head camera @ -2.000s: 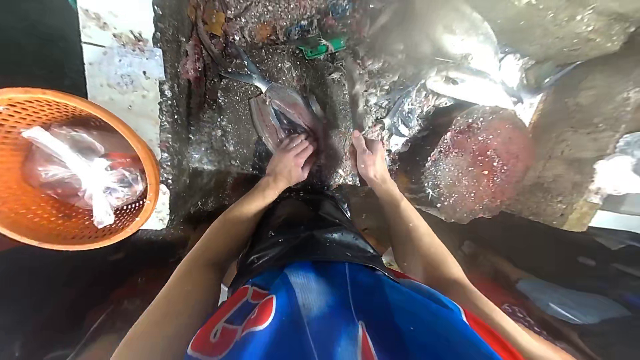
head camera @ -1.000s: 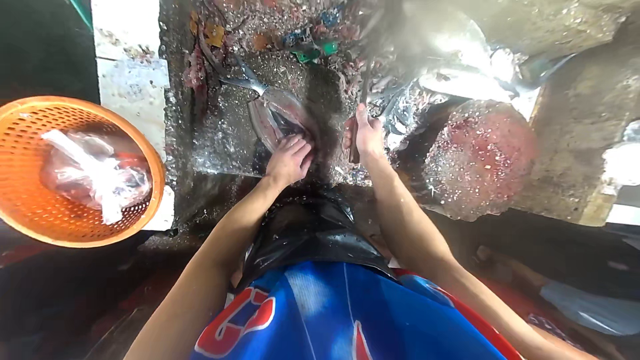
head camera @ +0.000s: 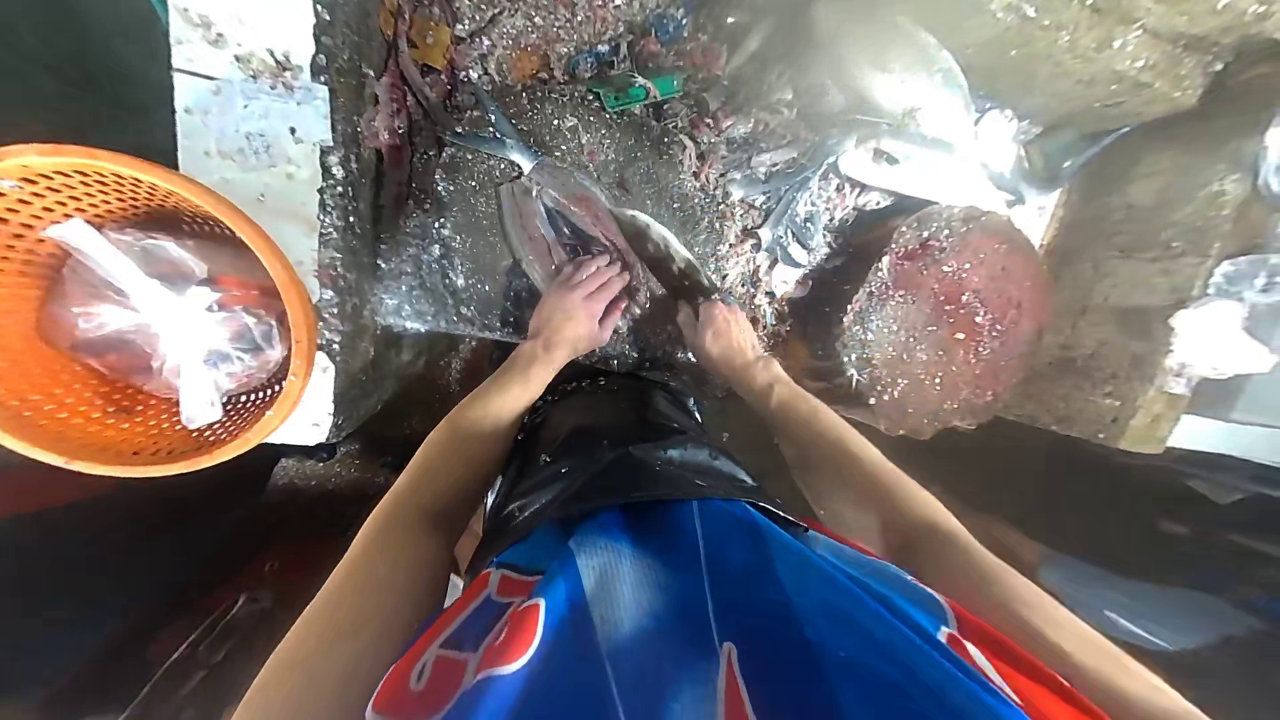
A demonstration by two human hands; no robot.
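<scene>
A fish point(head camera: 522, 222), cut open lengthwise, lies on the wet, scale-strewn work surface with its forked tail pointing up and left. My left hand point(head camera: 580, 305) rests flat on the near part of the fish, its fingers spread over the flesh. In my right hand point(head camera: 725, 335) is a knife with a broad curved blade point(head camera: 660, 245), held just right of the fish, the tip reaching up and left against the fish's right side. The handle is mostly hidden in my fist.
On the left stands an orange perforated plastic basket point(head camera: 290, 270) holding a knotted clear plastic bag point(head camera: 160, 310). A round, red-stained chopping block point(head camera: 945, 320) sits at the right. Behind are fish scraps point(head camera: 810, 220), a green plastic piece point(head camera: 640, 90) and a large shiny silvery fish point(head camera: 920, 170).
The knife's blade, upright and away from the fish a second ago, now slants over to the fish's right side. My left hand stays on the fish.
</scene>
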